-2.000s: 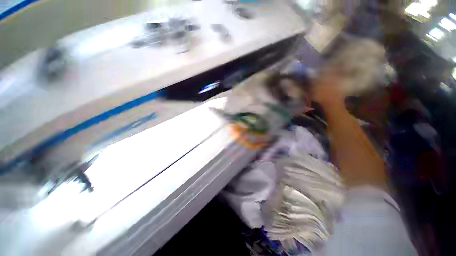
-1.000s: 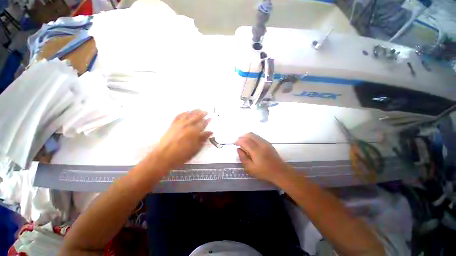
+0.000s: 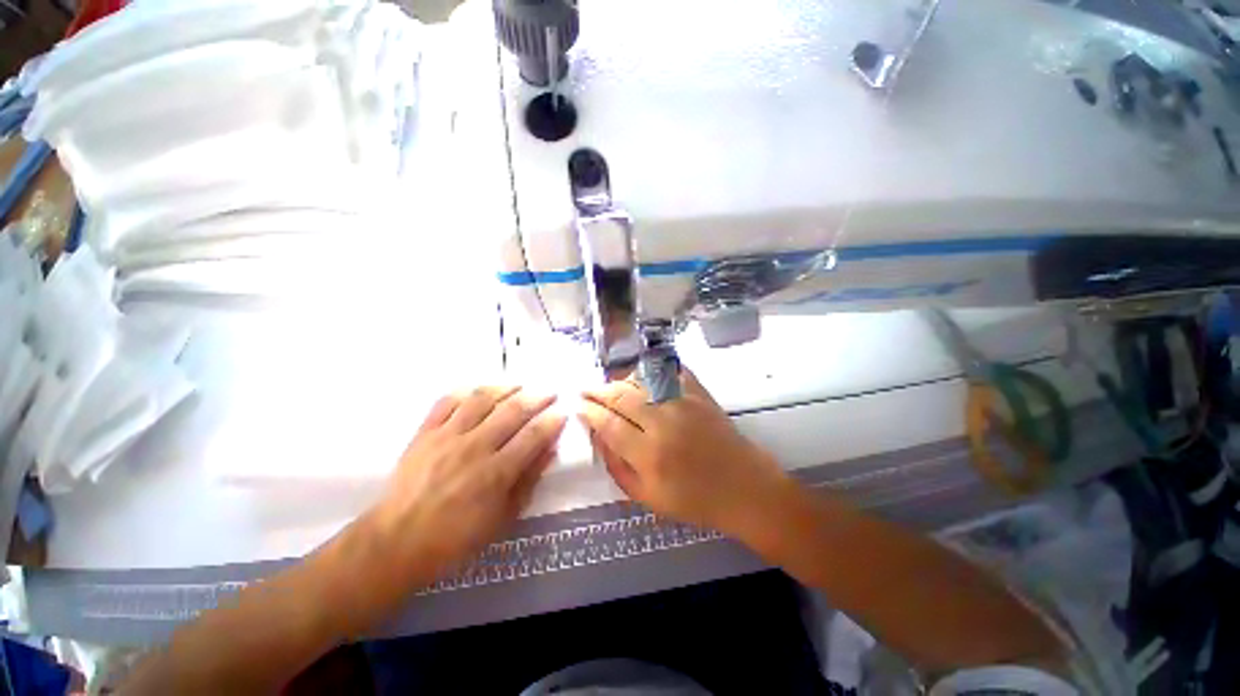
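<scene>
A white fabric piece (image 3: 581, 446), washed out by glare, lies under the fingers at the needle area of the white sewing machine (image 3: 816, 150). My left hand (image 3: 476, 456) lies on it left of the presser foot, fingers nearly flat and close together. My right hand (image 3: 680, 449) holds it with bent fingers just below and right of the foot, partly behind a metal fitting. The fingertips of both hands almost meet. The piece's outline and the needle tip cannot be made out.
Stacked white pieces (image 3: 204, 150) stand at the upper left, with loose white pieces (image 3: 102, 388) below them. Scissors with orange and green loops (image 3: 1013, 422) lie right of my right hand. The grey ruler edge (image 3: 544, 555) runs along the front. Dark items (image 3: 1163, 381) sit at the far right.
The view has moved closer to the machine head. My hands have come together at the presser foot. The small dark item between them is no longer visible.
</scene>
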